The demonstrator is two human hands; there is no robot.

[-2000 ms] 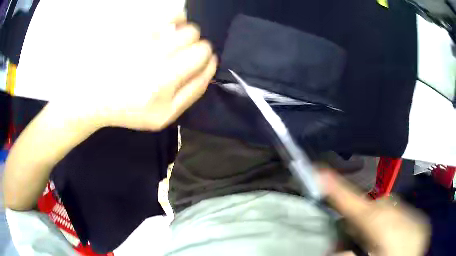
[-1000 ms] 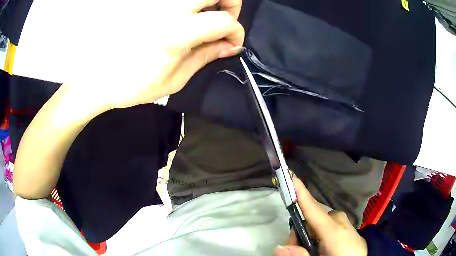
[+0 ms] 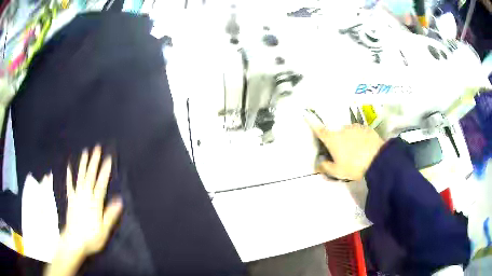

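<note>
The dark garment panel (image 3: 156,178) lies over the left side of the table and runs down to the lower edge. My left hand (image 3: 89,207) rests flat on it with fingers spread, holding nothing. My right hand (image 3: 349,151) is at the machine bed, right of the needle area (image 3: 253,121), its index finger stretched up and left. A dark shape shows under its palm; blur and glare hide whether it is held. The white sewing machine (image 3: 388,70) with blue lettering stands behind it. The shears cannot be made out clearly.
A red basket (image 3: 346,253) is below the table's front edge. A small dark device (image 3: 426,152) lies right of my right hand, and a yellow piece (image 3: 369,113) is just behind it. Colourful items (image 3: 27,54) are at the far left.
The view has swung up to the machine. The panel now lies at the left, with my left hand flat on it. My right hand has moved to the machine bed; the raised shears are gone from view.
</note>
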